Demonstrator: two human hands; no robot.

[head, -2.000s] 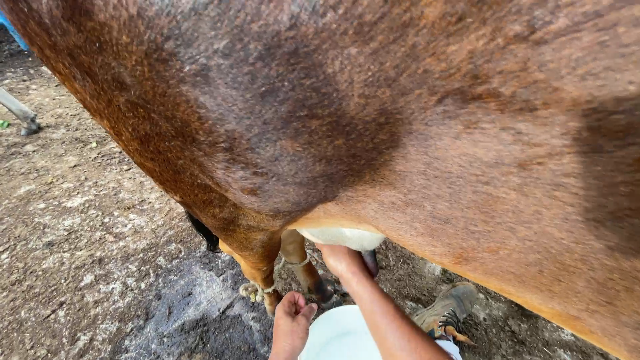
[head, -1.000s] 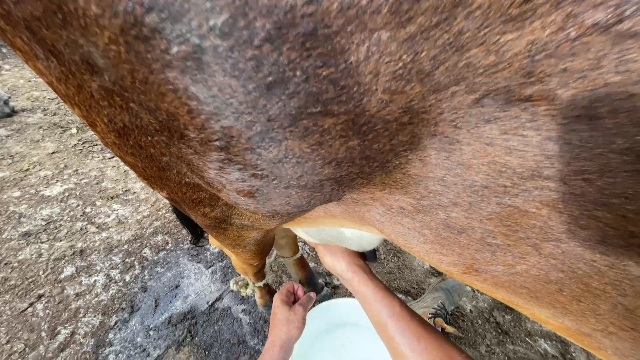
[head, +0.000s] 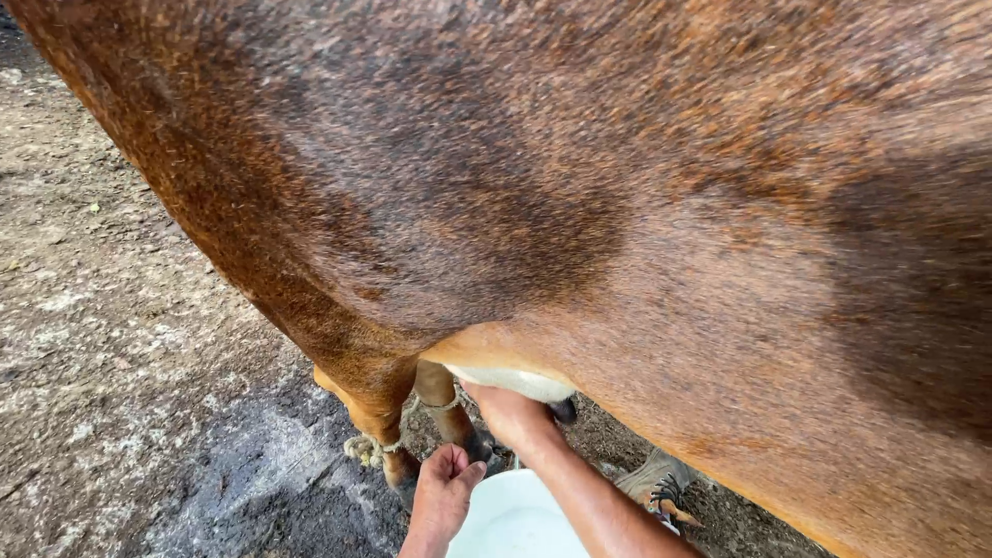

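Observation:
A brown cow point(head: 542, 194) fills most of the view. Under its pale udder point(head: 511, 380), my right hand point(head: 515, 418) is raised with the fingers around a teat, which the hand hides. A thin white streak drops below this hand towards a white bucket point(head: 515, 519). One dark teat point(head: 563, 411) shows just right of the hand. Beside the bucket's left rim is my left hand point(head: 449, 480), its fingers curled in and thumb near them, with nothing visible in it; whether it touches the rim is unclear.
Rope point(head: 368, 449) is tied around the cow's lower hind legs point(head: 442, 395), left of and beyond the hands. A worn laced boot point(head: 659, 480) stands on the dirt right of the bucket. The ground point(head: 155, 333) is uneven, with a dark damp-looking patch.

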